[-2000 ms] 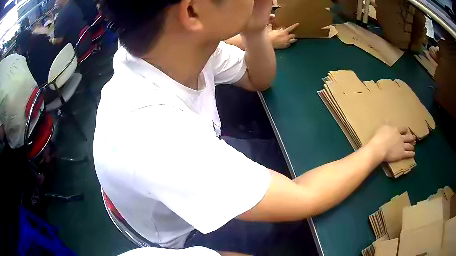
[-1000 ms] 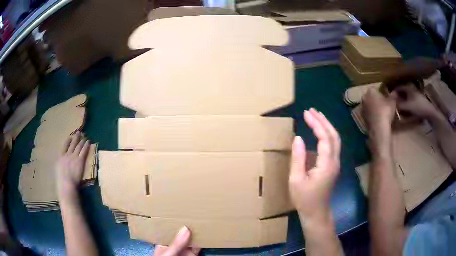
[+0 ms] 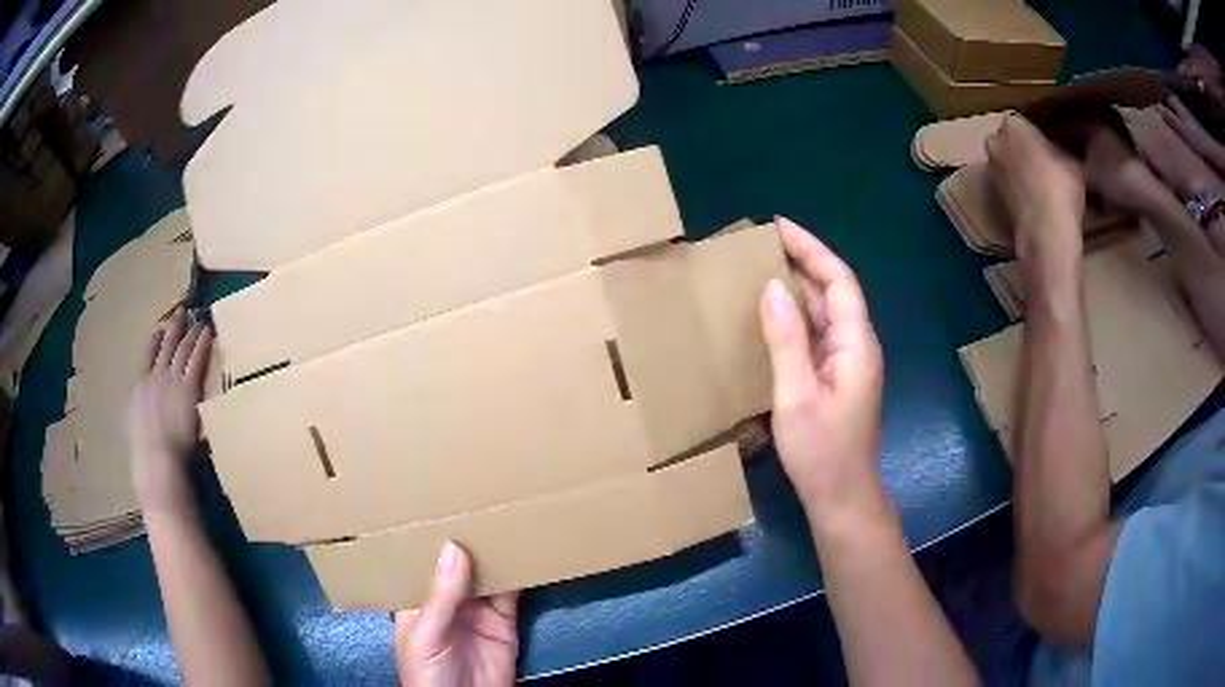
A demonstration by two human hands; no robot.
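Note:
A flat tan box blank (image 3: 457,403) fills the middle of the view, tilted with its right end higher. Its two dark lock slots show in the base panel, and the lid panel (image 3: 403,121) lies at the far side. My left hand (image 3: 457,631) holds the front wall panel, thumb on top, fingers hidden below. My right hand (image 3: 826,369) grips the right side flap between thumb and fingers, and that flap is bent slightly up.
A neighbour's hand (image 3: 168,389) touches a stack of blanks (image 3: 121,362) at left. Another person's hands (image 3: 1041,188) work over blanks (image 3: 1142,349) at right. Small closed boxes (image 3: 974,47) stand at the far right on the green table (image 3: 914,443).
The view has swung from the left neighbour to the blank. Since one second ago, the blank has tilted and my right hand has closed on its right flap.

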